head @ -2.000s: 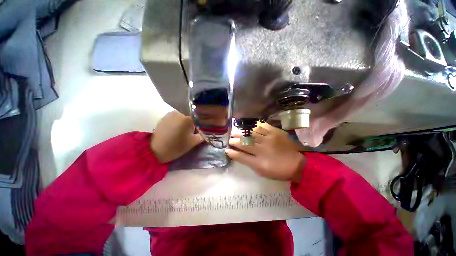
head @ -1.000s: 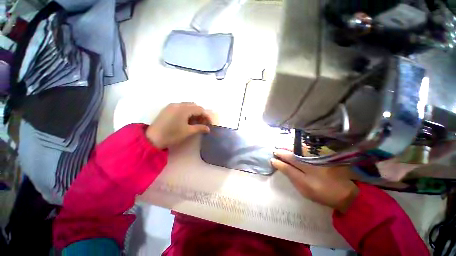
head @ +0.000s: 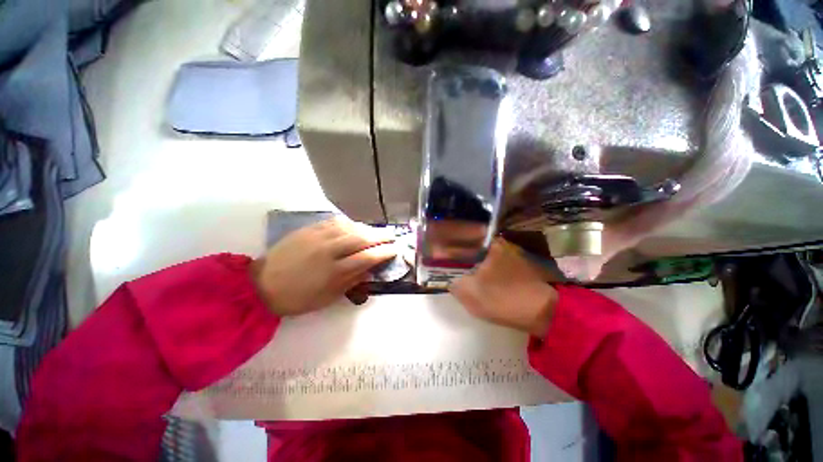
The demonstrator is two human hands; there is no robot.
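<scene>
A grey-blue fabric piece [head: 291, 225] lies under my left hand [head: 323, 262], its upper left corner showing. My left hand is flat on it just left of the needle area, fingers pointing right. My right hand [head: 507, 287] is at the right of the needle area, fingers bent, partly behind the chrome cover [head: 462, 171]. Whether its fingertips hold the fabric cannot be seen. The needle is hidden by the cover. The machine head [head: 577, 108] stands above both hands.
A light blue flap piece [head: 233, 97] lies left of the machine head. Stacked cut pieces [head: 34, 244] are at the far left. Black-handled scissors [head: 735, 347] lie at the right. A pink-white thread bundle [head: 722, 153] hangs over the head. Ruler marks [head: 361, 377] run along the front edge.
The view has swung back to the right. My left hand has moved from the fabric's left edge onto it, close to the needle area. The fabric has changed position and is now mostly covered.
</scene>
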